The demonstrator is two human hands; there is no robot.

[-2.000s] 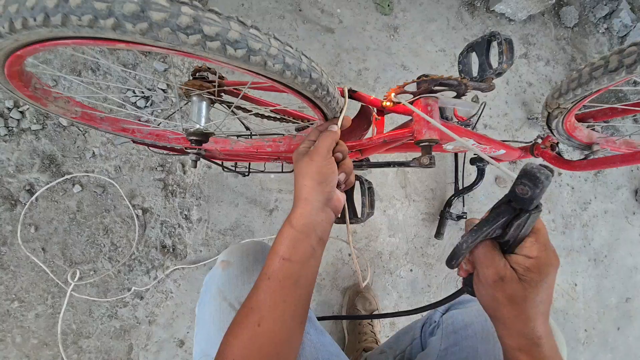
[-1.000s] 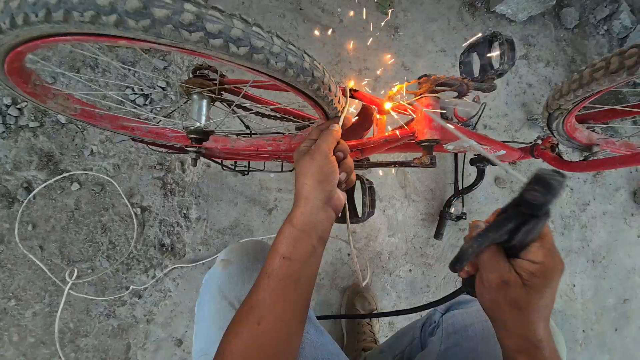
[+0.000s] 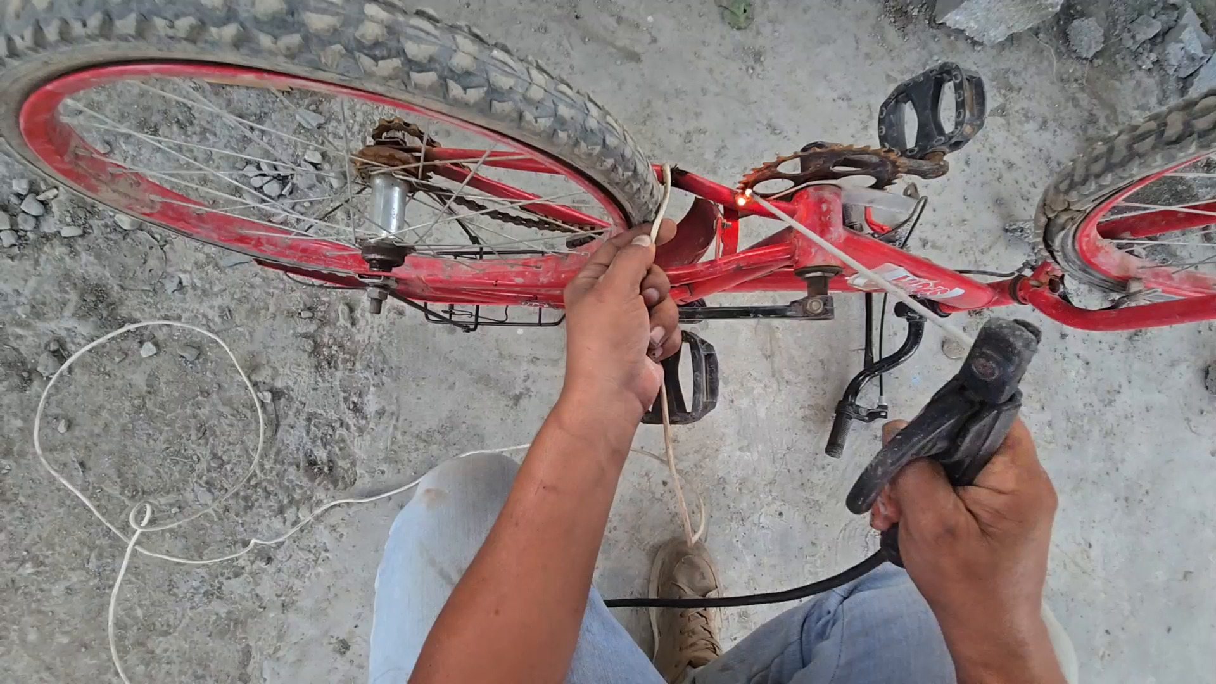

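A red bicycle frame (image 3: 879,249) lies across the view. My right hand (image 3: 983,532) is closed on a black welding electrode holder (image 3: 988,380), which carries a pale welding electrode (image 3: 855,269). The electrode's far end meets a red frame tube beside the rusty chainring (image 3: 826,168), where a small orange glow (image 3: 744,198) shows. My left hand (image 3: 622,304) pinches a white cord (image 3: 662,201) beside the knobby rear tire (image 3: 570,114); the cord loops over the tube there and hangs down below the hand.
One black pedal (image 3: 931,112) is above the chainring, another (image 3: 698,380) below the frame. White cord (image 3: 261,418) lies looped on the rough concrete at left. A black cable (image 3: 760,600) crosses above my shoe (image 3: 686,598). The front wheel (image 3: 1140,209) is at right; broken stones (image 3: 997,14) lie beyond.
Sparks flew widely around the joint one second ago; now only a small glow shows at the electrode's end. My left hand has stayed on the cord by the tire.
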